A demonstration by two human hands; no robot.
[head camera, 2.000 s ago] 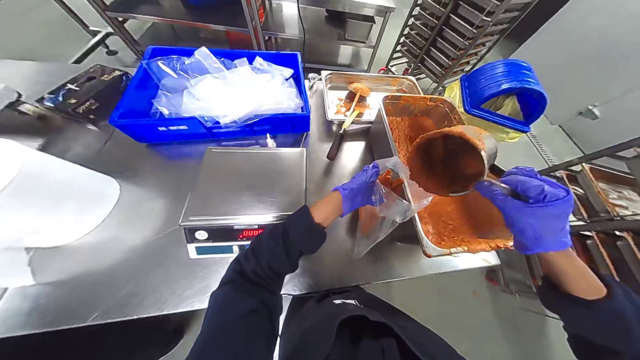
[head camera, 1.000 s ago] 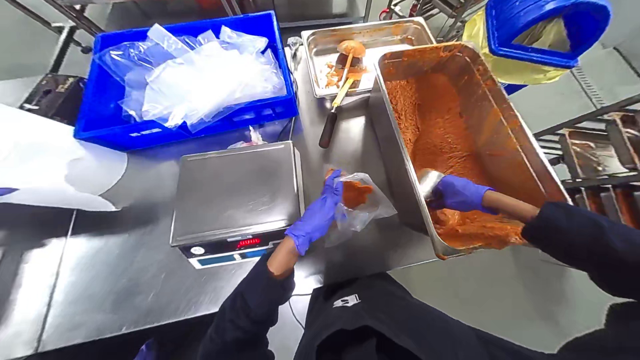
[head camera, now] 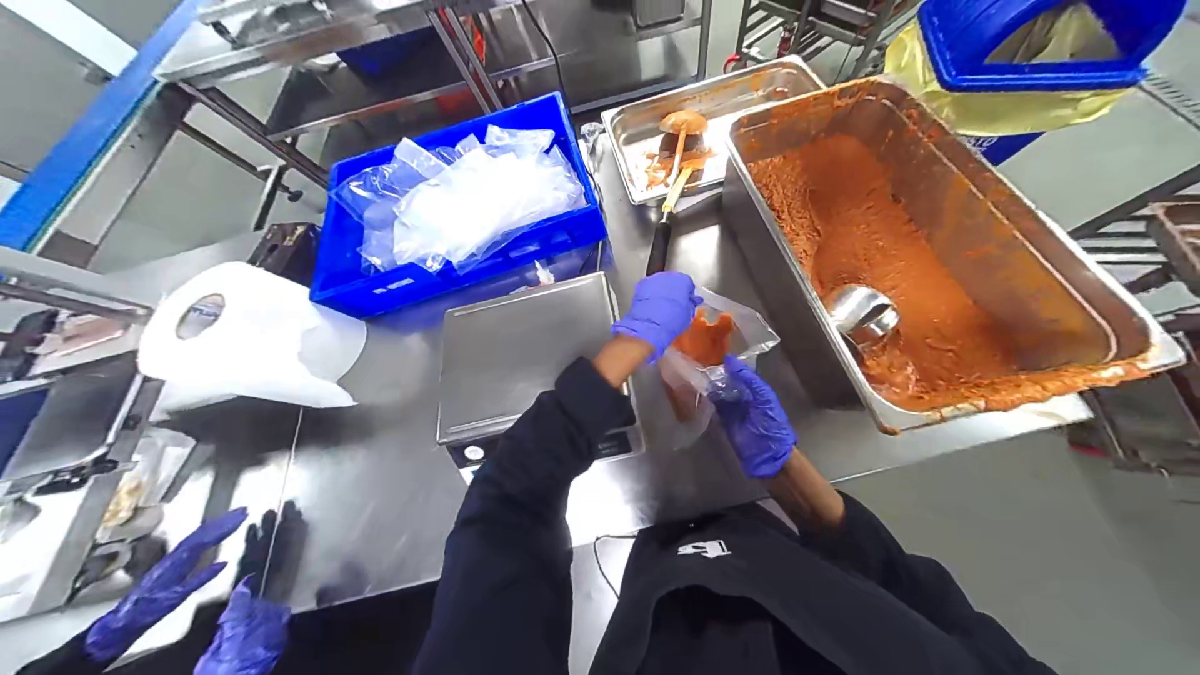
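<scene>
Between my gloved hands is a clear plastic bag (head camera: pixel 689 375) with orange-brown paste (head camera: pixel 705 339) in it. My left hand (head camera: pixel 659 311) grips the bag's upper left edge, and my right hand (head camera: pixel 755 417) holds its right side lower down. Left of the bag, a bench scale (head camera: pixel 525 352) with a steel platform is partly covered by my left sleeve. A metal scoop (head camera: pixel 862 314) rests in the paste inside the deep steel pan (head camera: pixel 787 253), near its left wall. A dark-handled utensil (head camera: pixel 660 246) reaches from the shallow steel tray (head camera: pixel 628 173), where a ladle (head camera: pixel 682 122) also lies.
A blue bin (head camera: pixel 459 267) of clear bags stands behind the scale. White sheeting (head camera: pixel 253 337) lies at left. A co-worker's gloved hands (head camera: pixel 169 586) are over the table's lower left. A blue-rimmed container (head camera: pixel 1041 75) with a yellow liner stands beyond the deep pan.
My right hand has let go of the metal scoop, now lying in the deep pan, and has moved left onto the bag. A co-worker's hands have come into view. The view has shifted.
</scene>
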